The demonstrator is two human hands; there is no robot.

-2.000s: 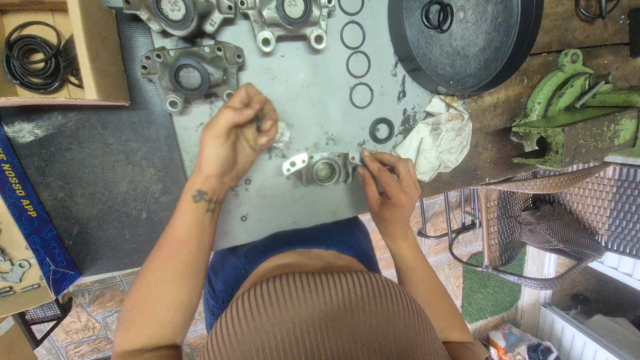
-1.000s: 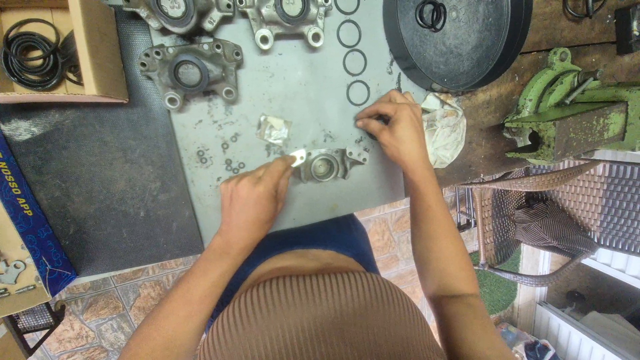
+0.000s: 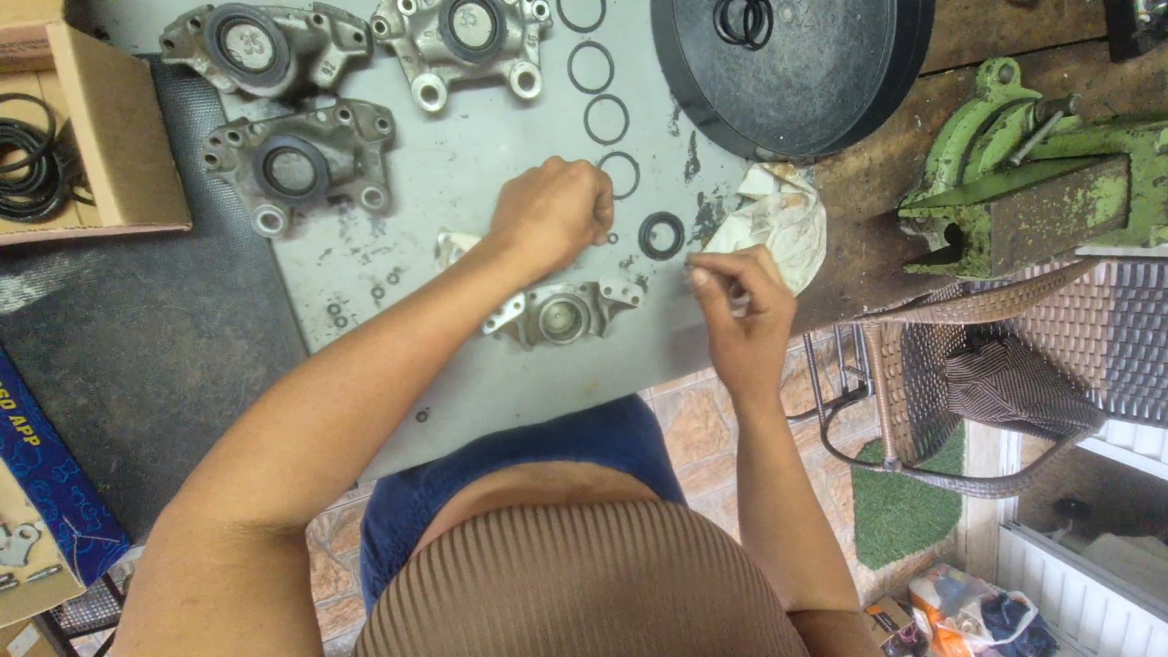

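Observation:
A small cast-metal housing [image 3: 563, 315] with a round bore lies near the front edge of the grey work surface. My left hand [image 3: 553, 217] is above and behind it, fingers curled, beside a tiny ring [image 3: 612, 238]; what it may hold is hidden. My right hand [image 3: 744, 297] is right of the housing, thumb and index finger pinched by the white cloth [image 3: 786, 219]; anything between them is too small to tell. A thick black seal ring [image 3: 662, 235] lies between the hands. Thin black O-rings [image 3: 607, 119] run in a column behind, and small rings [image 3: 380, 292] lie left.
Larger metal housings with seals [image 3: 297, 171] stand at the back left. A cardboard box [image 3: 123, 137] holds black rings. A round black tray [image 3: 671, 64] with O-rings is at the back right, and a green bench vise [image 3: 1013, 201] is at the right. A woven chair [image 3: 922, 383] stands beyond the table edge.
My left hand has left the housing's left end, where it was one second ago, and moved back and right. My right hand has come forward from near the O-ring column, uncovering the thick seal ring.

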